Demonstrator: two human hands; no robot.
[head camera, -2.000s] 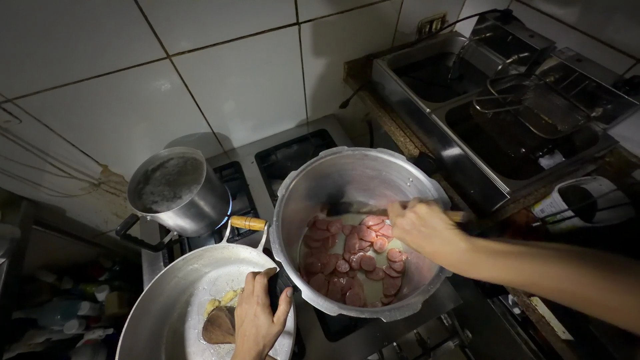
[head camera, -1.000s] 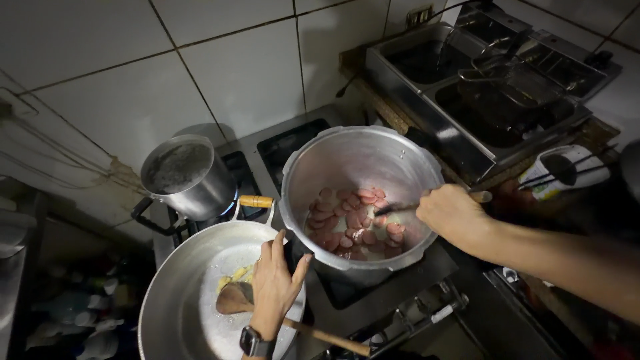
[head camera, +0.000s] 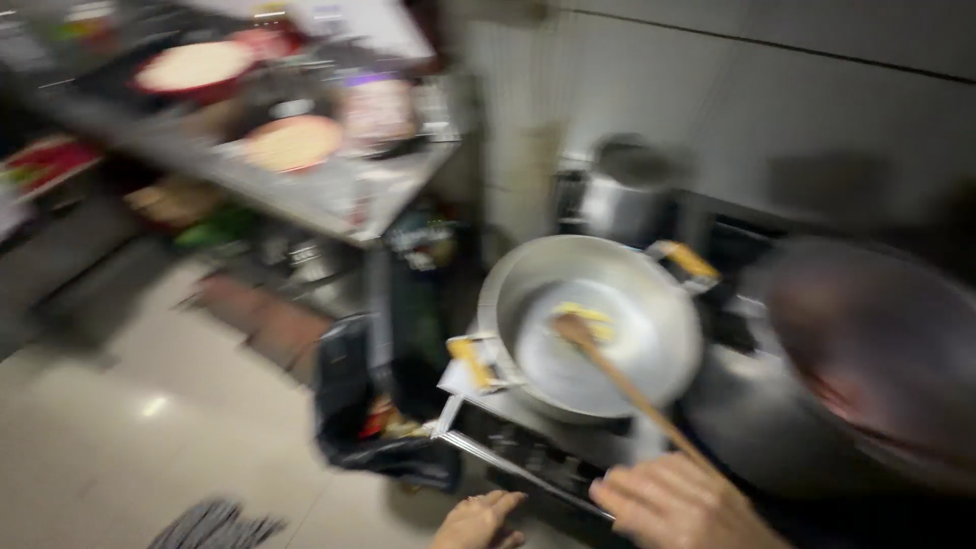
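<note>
A wide aluminium pot (head camera: 602, 381) with wooden-gripped handles stands on the stove, with yellow pieces (head camera: 591, 319) on its bottom. A wooden spoon (head camera: 610, 370) leans in it, its bowl by the pieces and its handle over the rim toward the lower right. My right hand (head camera: 679, 499) is at the spoon's handle, fingers toward the left; blur hides whether it grips it. At the bottom edge, below the pot, my left hand (head camera: 480, 522) has its fingers apart and nothing visible in them. Behind the wide pot stands a smaller metal pot (head camera: 621, 198).
A person's head (head camera: 884, 343), strongly blurred, fills the right side close to the stove. A metal counter (head camera: 305, 202) with red-rimmed dishes (head camera: 293, 145) stands at the upper left. Below it are a bin with a black bag (head camera: 343, 412) and a grey striped cloth-like thing (head camera: 217, 526) on the floor.
The view has swung far left. My right hand has left the stockpot of sliced sausage and come to the spoon's handle; my left hand is away from the wide pot's rim. A person's head has appeared.
</note>
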